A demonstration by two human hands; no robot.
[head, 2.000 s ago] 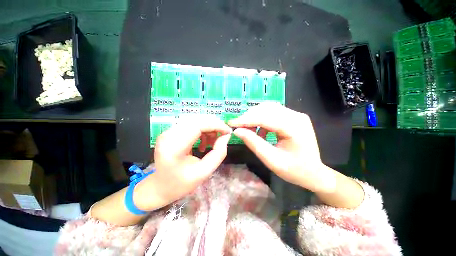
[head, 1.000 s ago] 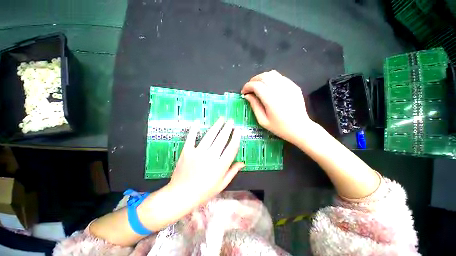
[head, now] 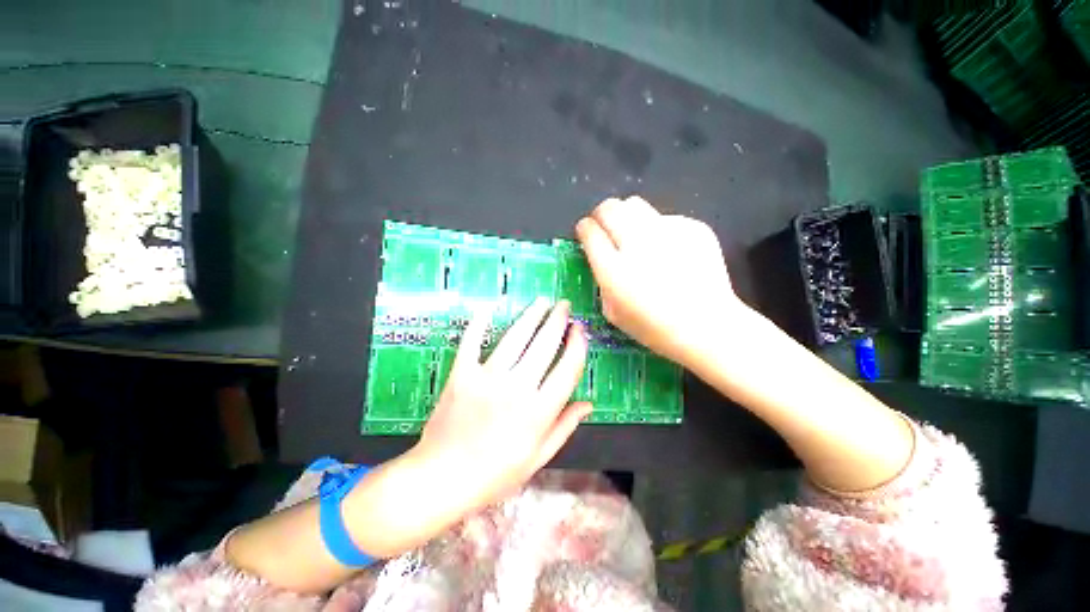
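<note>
Green PCB panels (head: 406,377) lie side by side on the black work mat (head: 502,120), with a pad band across the middle. My left hand (head: 502,389), with a blue band (head: 341,516) on its wrist, lies flat over the middle of the panels, fingers a little apart. My right hand (head: 651,275) is at the top edge right of the middle, thumb and fingers closed together. Whether a small part is between these fingertips cannot be seen. The hands hide part of the pad band and the upper right of the panels.
Left parts bin (head: 197,239) holds cream-white pieces (head: 126,233). Right parts bin (head: 879,269) holds dark glinting components (head: 825,269), with a blue marker (head: 867,359) below it. Stacked PCB panels (head: 956,275) are at far right. A cardboard box (head: 22,460) is at lower left.
My hands were pinched together above the panels; then they parted, the left flat on the panels, the right at their top edge. Since then they have stayed nearly the same while the view shifted slightly.
</note>
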